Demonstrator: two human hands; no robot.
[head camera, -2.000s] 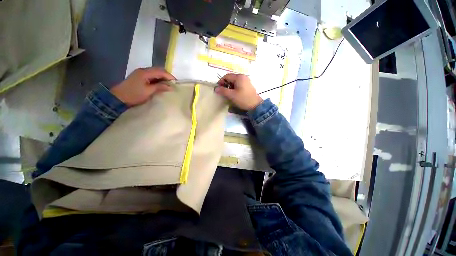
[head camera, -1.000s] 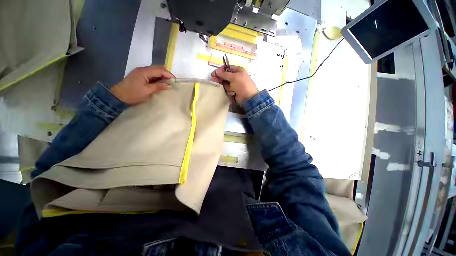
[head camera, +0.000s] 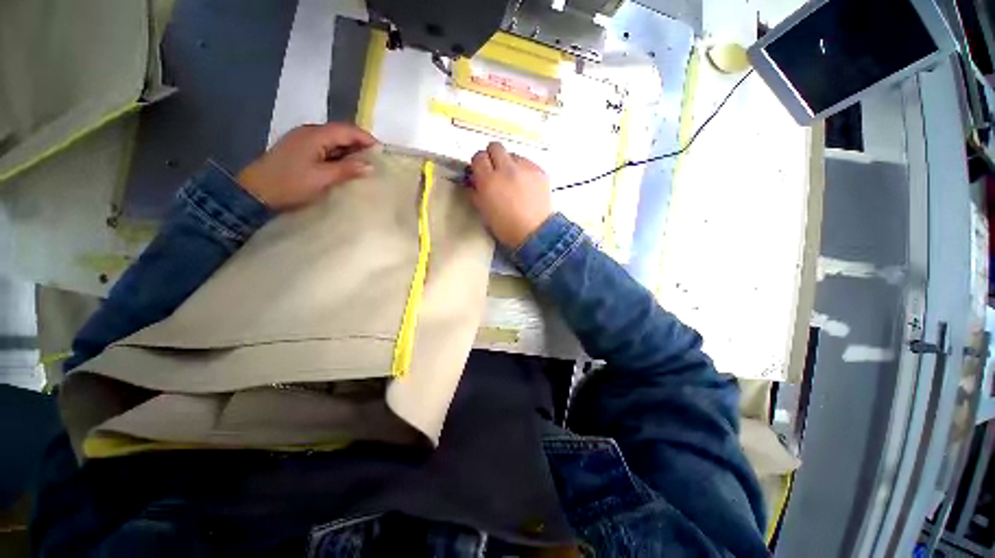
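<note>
The beige cover piece (head camera: 295, 283) lies folded from the white table over my lap, its lower side open. A yellow binding tape (head camera: 416, 273) runs down it right of its middle. My left hand (head camera: 311, 166) pinches the piece's top edge at its left corner. My right hand (head camera: 511, 191) is at the top edge near the right corner, fingers closed. A small dark thing, perhaps the thread snips, shows at its fingertips (head camera: 469, 176), mostly hidden by the fingers.
The dark machine head (head camera: 442, 24) is just beyond my hands, with the yellow clamp frame (head camera: 507, 82) under it. A control screen (head camera: 853, 52) stands at the upper right, its black cable (head camera: 685, 149) crossing the table. More beige pieces (head camera: 71, 76) lie at the left.
My right hand has come back down onto the top edge, and the dark tool that stuck up from it is now mostly hidden. The piece's top edge has shifted slightly away from me.
</note>
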